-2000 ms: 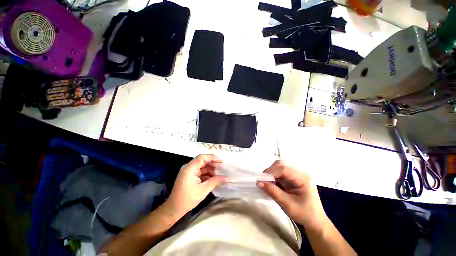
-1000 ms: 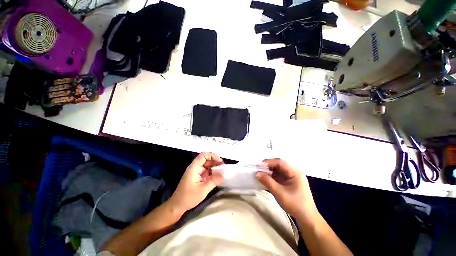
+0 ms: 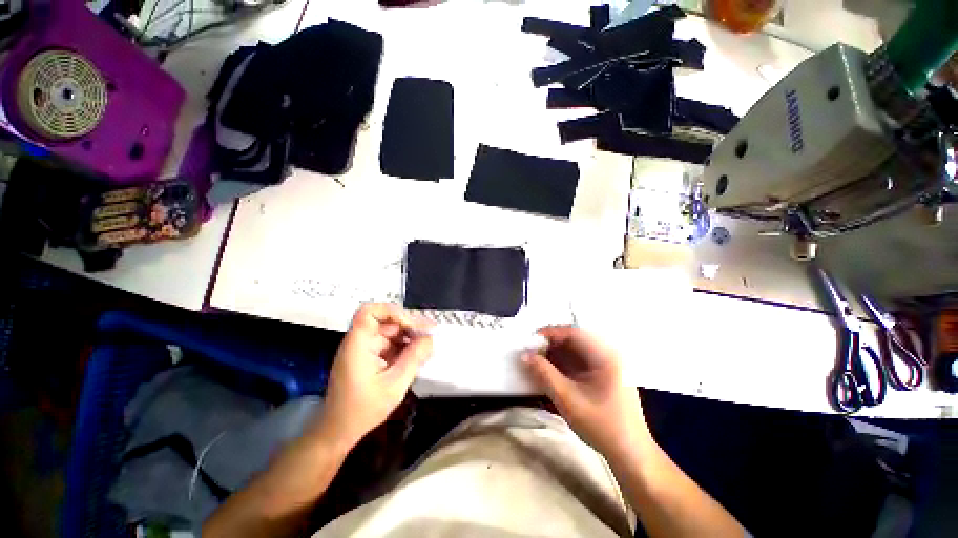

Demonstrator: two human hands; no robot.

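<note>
My left hand [image 3: 376, 363] and my right hand [image 3: 578, 373] pinch opposite ends of a pale, thin piece [image 3: 475, 363] at the table's front edge. It is overexposed and blends into the white table, so its outline is hard to tell. Just beyond it lies a black fabric piece [image 3: 465, 278] with frayed edges. Two more black pieces lie farther back, one upright rectangle [image 3: 418, 128] and one lying crosswise [image 3: 522, 181].
Black pieces are heaped at back left [image 3: 305, 95], beside a purple box [image 3: 95, 84]. Black strips [image 3: 630, 79] lie behind the sewing machine's needle area [image 3: 672, 205]. Black-handled shears [image 3: 856, 363] and second scissors [image 3: 898, 352] lie right. A blue crate [image 3: 200, 342] stands below left.
Both hands have moved up to the table edge with the pale piece, which was over the lap. My left hand has moved a little left, widening the gap between the hands.
</note>
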